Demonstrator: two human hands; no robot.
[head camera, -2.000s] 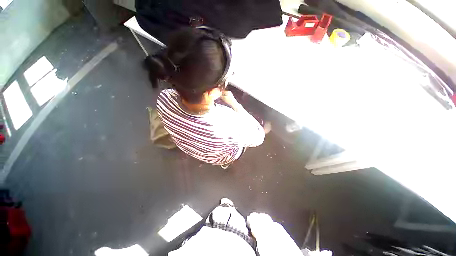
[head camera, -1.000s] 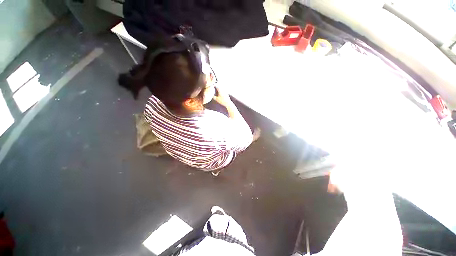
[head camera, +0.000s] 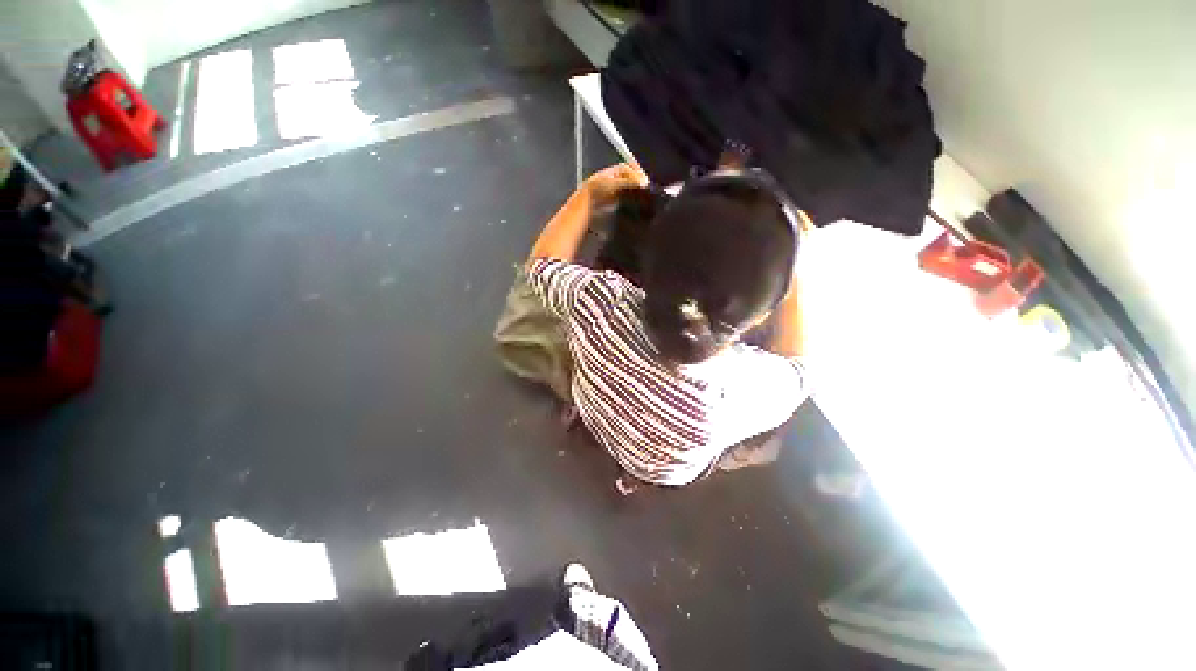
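Neither of my hands is in view. Nearest in front of me is a long white table (head camera: 905, 433), washed out by glare. A wide pile of dark cloth (head camera: 787, 105) lies at its far end. A person in a striped top (head camera: 636, 380) sits beside the table, head bent, one forearm raised towards the dark cloth. What that person's hands hold is hidden. My own clothing and one shoe (head camera: 577, 577) show at the bottom edge.
Red tape dispensers (head camera: 971, 262) and a yellow roll (head camera: 1045, 328) are on the table by the wall. A red stool (head camera: 116, 121) stands at the upper left. Another red thing (head camera: 59, 354) and dark shapes are at the left edge. Sunlit patches cross the grey floor.
The view has turned left, so the person and table appear further right. The bright sleeve and hand seen at lower right one second ago are gone. The seated person's arm is now raised.
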